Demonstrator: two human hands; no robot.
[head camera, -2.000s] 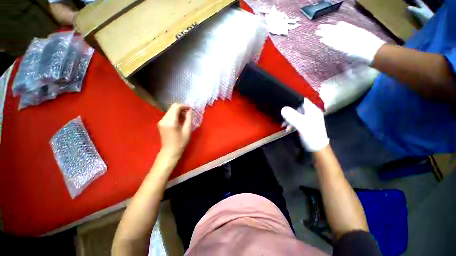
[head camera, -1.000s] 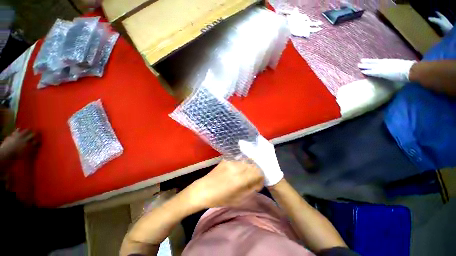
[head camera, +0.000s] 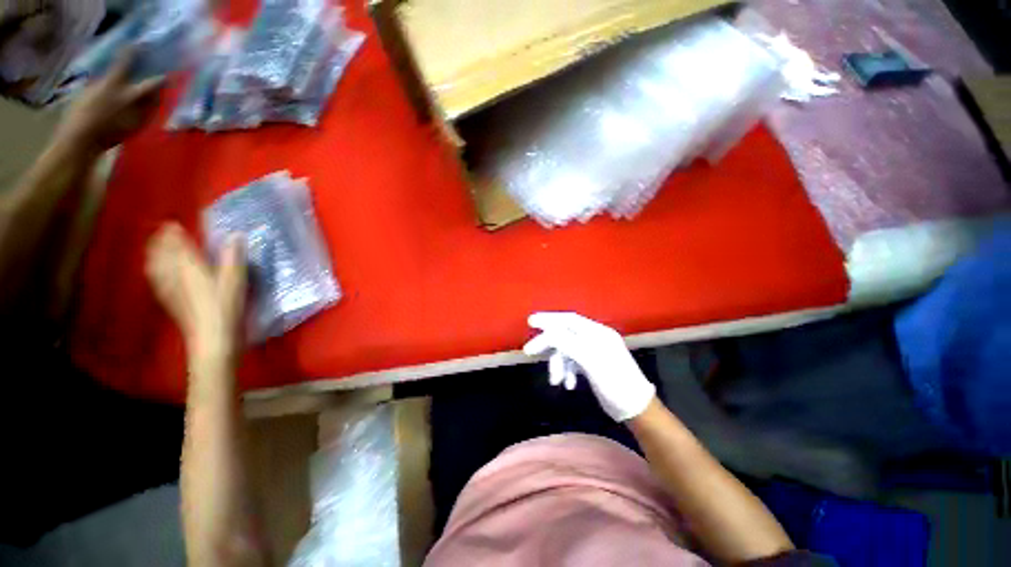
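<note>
Two bagged parts (head camera: 290, 249) lie overlapping on the red tabletop (head camera: 421, 266) at the left. My bare left hand (head camera: 200, 282) is at their left edge, blurred, fingers and thumb apart. Its thumb overlaps the bags' edge, and I see no grip on them. My right hand (head camera: 588, 354), in a white glove, is over the table's front edge, fingers loosely spread, with nothing in it. Whitish empty bubble bags (head camera: 654, 122) spill from the open end of a carton (head camera: 554, 50) on its side.
A pile of bagged parts (head camera: 272, 66) lies at the back left. Another person's hand (head camera: 111, 100) is beside it. A dark part (head camera: 884, 69) lies on pink bubble wrap (head camera: 887, 144) at the right. An open carton (head camera: 412, 476) with bubble bags stands below the table edge.
My left hand has moved left, away from my right. The bagged part I held now lies with the single one. My right hand is empty. The other person's hand has reached toward the pile.
</note>
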